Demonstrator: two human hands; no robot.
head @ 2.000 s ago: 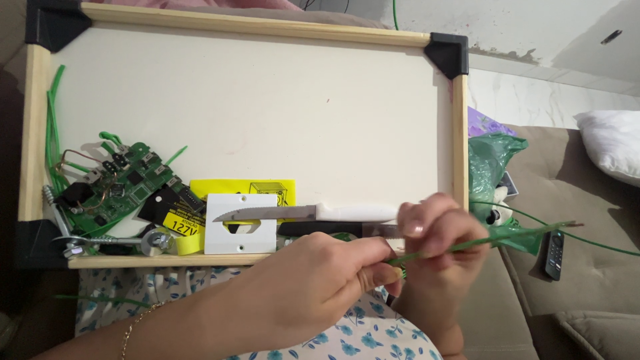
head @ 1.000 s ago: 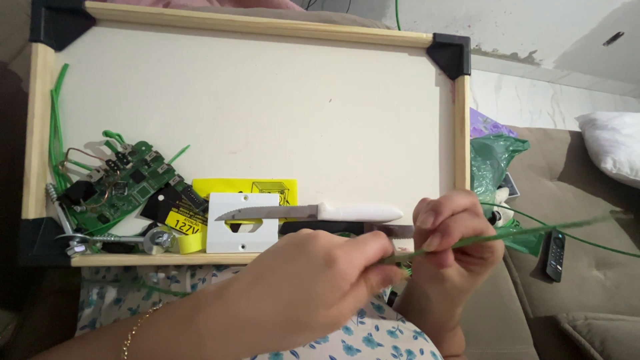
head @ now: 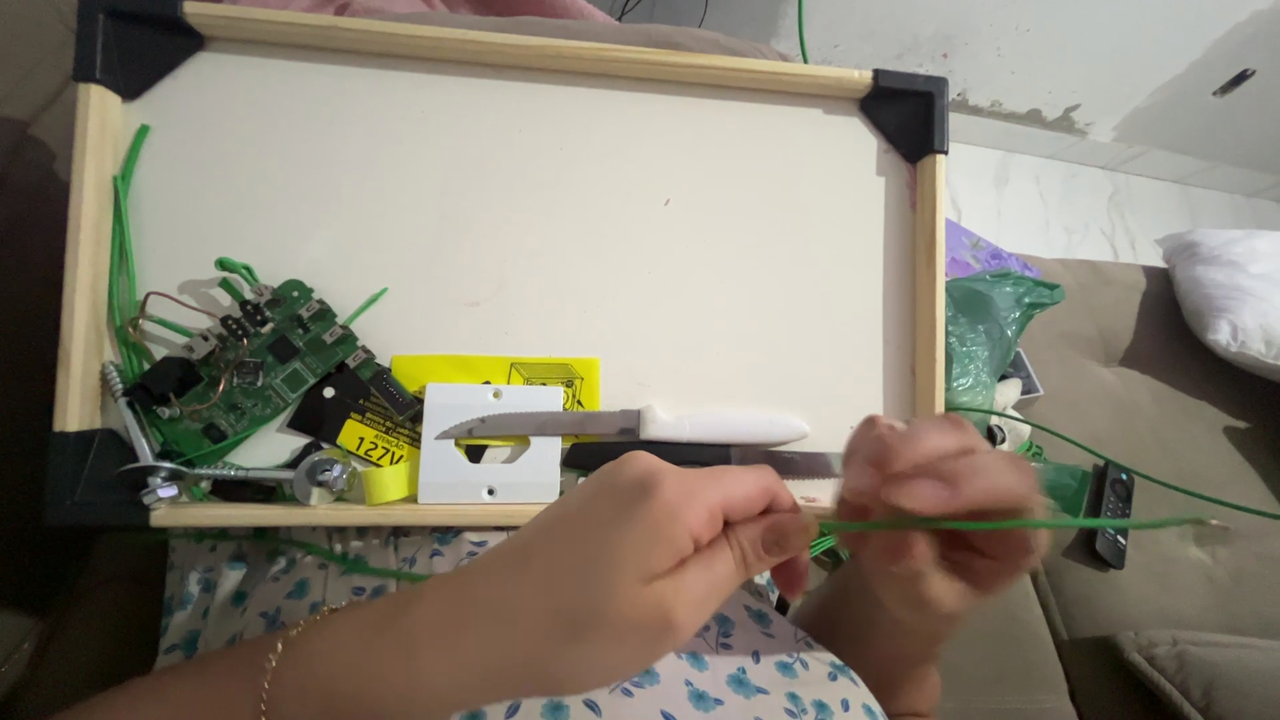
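My left hand [head: 680, 560] pinches a green wire [head: 1080, 523] between thumb and finger near the tray's front rim. The wire runs rightward across my blurred right hand [head: 930, 500], whose fingers are curled beside it; whether they grip it cannot be told. Behind the hands, a white-handled serrated knife [head: 730, 424] rests with its blade over a white wall plate [head: 492, 486]. A black-handled knife [head: 660, 456] lies just below it, partly hidden by my hands. The wire's free end [head: 1215, 523] points right, above the sofa.
A wood-framed tray [head: 500, 45] with black corners holds a green circuit board [head: 280, 350], bolts with washers [head: 322, 478], a yellow label [head: 420, 372] and green wire pieces [head: 125, 250]. Right of it are a green plastic bag [head: 990, 330], a remote control [head: 1112, 515] and a white pillow [head: 1225, 290].
The wire's free end, tilted up to the right before, now lies nearly level. My right hand has shifted a little and is blurred; my left hand still pinches the wire.
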